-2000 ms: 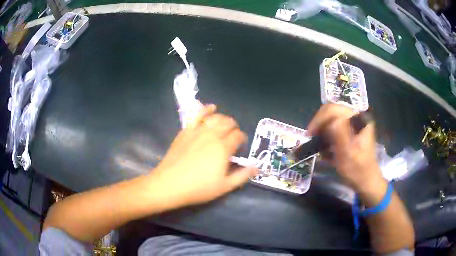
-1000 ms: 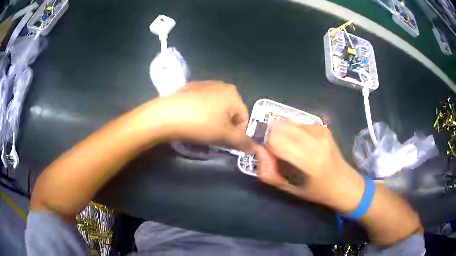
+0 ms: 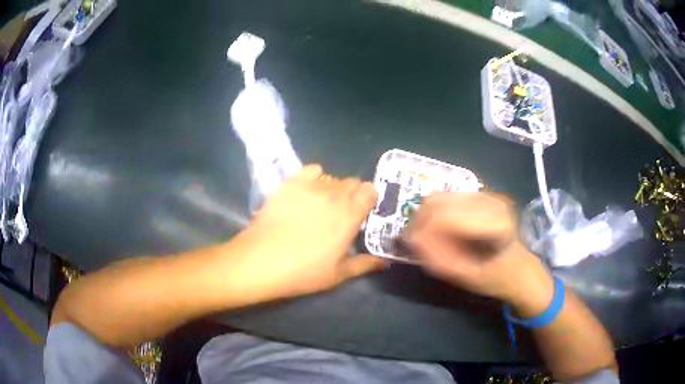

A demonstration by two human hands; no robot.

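Observation:
An open white power strip housing (image 3: 389, 160) lies on the dark bench mat in front of me, with a dark rectangle and small parts visible inside. My left hand (image 3: 315, 229) is at its left side, thumb at the lower left corner and fingers at the left edge. My right hand (image 3: 466, 236) is blurred and covers the right and lower part of the housing, its fingers curled over the inside. Whether it holds a tool is hidden. A bagged power cord (image 3: 261, 124) with a white plug (image 3: 246, 49) lies beyond my left hand.
A second open housing (image 3: 518, 105) is at the upper right, its cord running to a crumpled clear bag (image 3: 582, 232). Brass strips (image 3: 662, 196) lie at the far right. Bagged cords (image 3: 30, 135) lie at the left. A green conveyor with a pale rail (image 3: 578, 86) is behind.
Over two seconds the dark tool has gone out of sight and my right hand has moved left over the housing. My left hand dropped back to the housing's left edge after being raised.

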